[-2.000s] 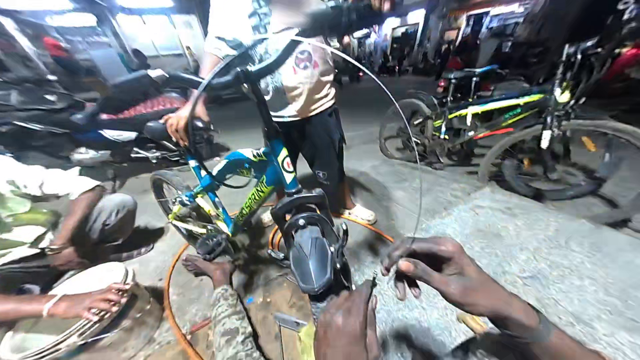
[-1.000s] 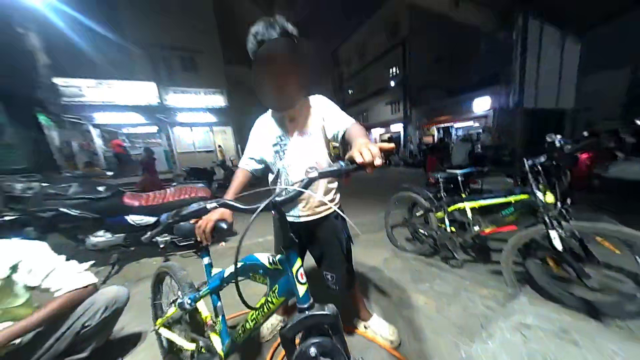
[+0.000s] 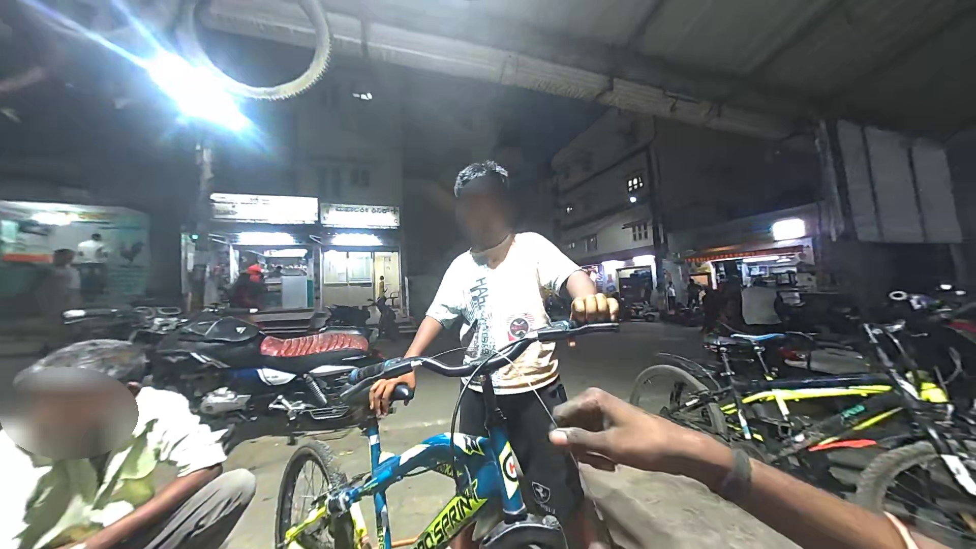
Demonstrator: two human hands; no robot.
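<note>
My right hand (image 3: 610, 433) is at the right of centre, with thumb and fingertips closed around a thin cable (image 3: 543, 398). That cable runs from the handlebar (image 3: 457, 369) of a blue and yellow bicycle (image 3: 450, 457), which stands upright in front of me. A black cable housing loops down beside the bicycle's head tube (image 3: 505, 461). A person (image 3: 507, 305) stands behind the bicycle, one hand on the saddle (image 3: 398, 392) and the other at the handlebar grip (image 3: 595, 328). My left hand is not in view.
A second person (image 3: 114, 450) crouches at the left. Behind stands a parked motorcycle with a red seat (image 3: 313, 343). Other bicycles (image 3: 823, 396) stand at the right, near my forearm. A tyre (image 3: 324, 53) hangs overhead, and lit shops line the far side.
The view has tilted up from the ground. Two seconds ago both my hands were low near the front wheel; my right hand is now raised beside the head tube, and the left has left the view.
</note>
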